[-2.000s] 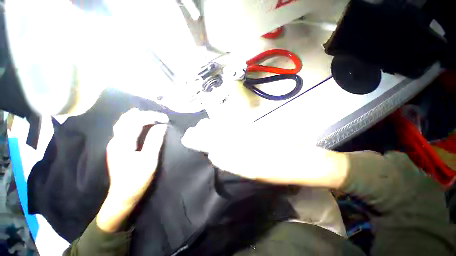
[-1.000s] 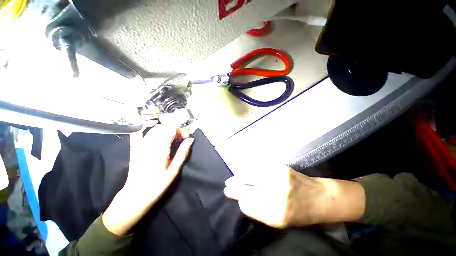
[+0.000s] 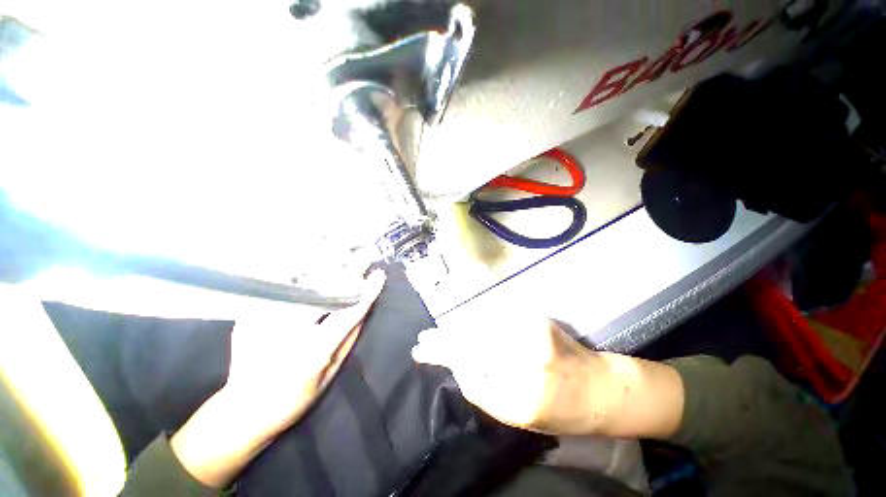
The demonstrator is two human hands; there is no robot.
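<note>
A black garment panel (image 3: 384, 388) spreads over the table's front edge and down toward my lap. Its upper edge reaches the shiny presser foot and needle area (image 3: 408, 241). My left hand (image 3: 301, 359) lies on the panel, its fingertips just in front of the foot; glare washes out its fingers. My right hand (image 3: 515, 374) is at the panel's right edge, fingers bent together, and seems to pinch the cloth edge. The glare hides exactly what its fingertips hold.
The pale machine head (image 3: 544, 87) with red lettering rises above. Scissors (image 3: 532, 221) with red and dark blue loops lie right of the foot. Beyond them is a black stand (image 3: 690, 204). A ruler (image 3: 680, 296) runs along the table edge. A red basket (image 3: 826, 374) is lower right.
My left hand has moved up to the foot, and its fingers are now flatter. My right hand has shifted away from the foot to the cloth's right edge. The view has tilted, showing more machine head.
</note>
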